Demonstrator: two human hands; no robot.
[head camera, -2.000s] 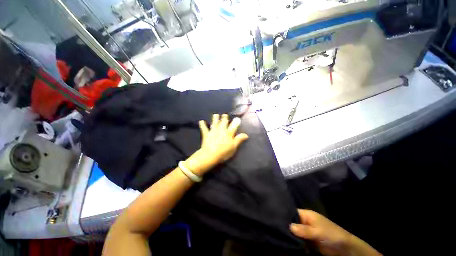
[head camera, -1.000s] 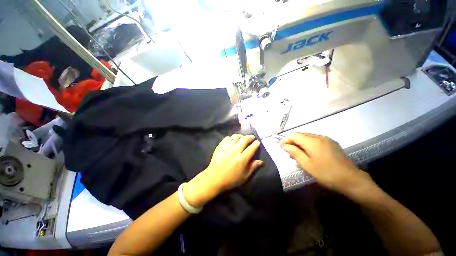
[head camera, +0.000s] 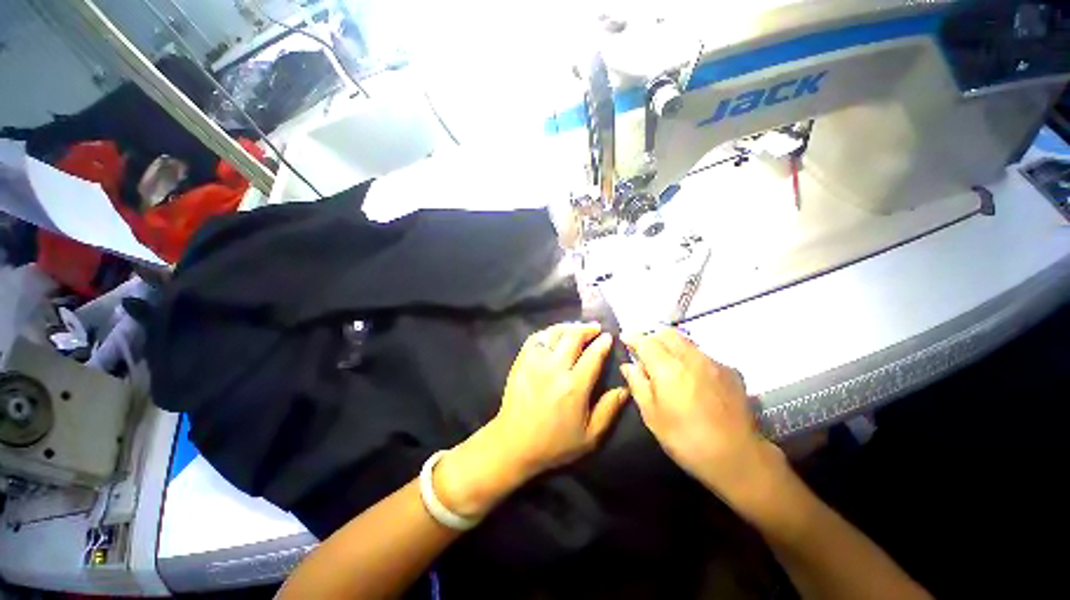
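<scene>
A large black garment piece (head camera: 270, 352) lies on the white machine table left of the needle area (head camera: 604, 223), its right edge beside the presser foot and its lower part hanging over the front edge. A small white mark shows on it. My left hand (head camera: 557, 393), with a pale bangle on the wrist, rests on the cloth with fingers bent at its right edge. My right hand (head camera: 692, 399) is right beside it, fingertips pinching the cloth edge just in front of the needle plate. The fingertips nearly touch.
The white JACK sewing machine (head camera: 892, 129) stands at the back right. The ruler-marked table edge (head camera: 868, 375) runs along the front. An older cream machine (head camera: 59, 410) is at far left, with red cloth (head camera: 200, 217) and a white paper sheet (head camera: 82, 199) behind it.
My right hand has come from the lower right up to the table, then left to the cloth edge beside my left hand. My left hand has moved down and right on the cloth.
</scene>
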